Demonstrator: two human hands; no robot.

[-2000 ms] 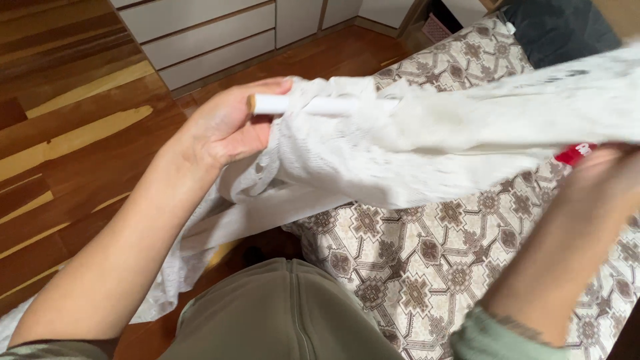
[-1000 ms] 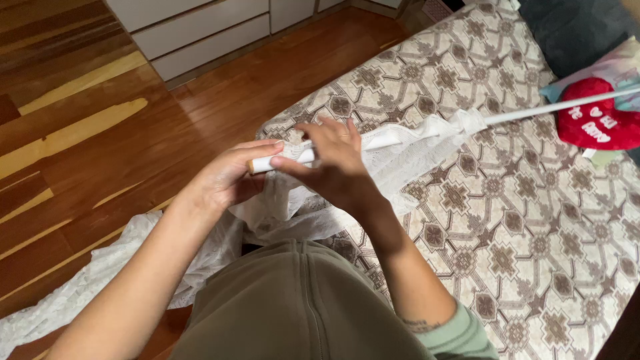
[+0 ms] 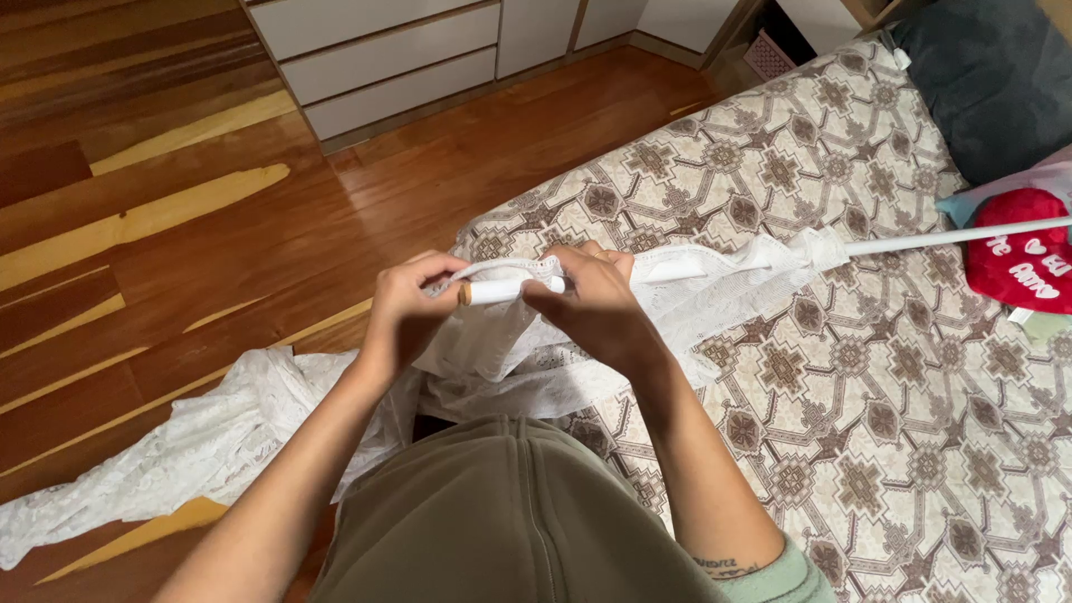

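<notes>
A white curtain rod [image 3: 921, 240] runs from between my hands to the right edge, partly sleeved in a white lace curtain [image 3: 737, 289]. My left hand [image 3: 410, 306] pinches the curtain's edge close to the rod's brown-rimmed end. My right hand [image 3: 590, 293] grips the rod and the gathered fabric a little farther along, thumb on the rod. Between the hands, a short length of rod shows beneath the lace edge. The curtain's lower part hangs by my lap and trails across the floor at the left.
A bed with a patterned cover [image 3: 863, 402] fills the right side. On it lie a red heart-shaped cushion [image 3: 1017, 255] and a dark pillow [image 3: 988, 92]. White drawers [image 3: 402, 75] stand beyond the wooden floor [image 3: 167, 251]. A pink basket [image 3: 768, 55] is near the bed's far side.
My right hand has come in from the far right to beside my left hand. The curtain, earlier stretched between the hands, now lies bunched along the rod, whose bare right part shows.
</notes>
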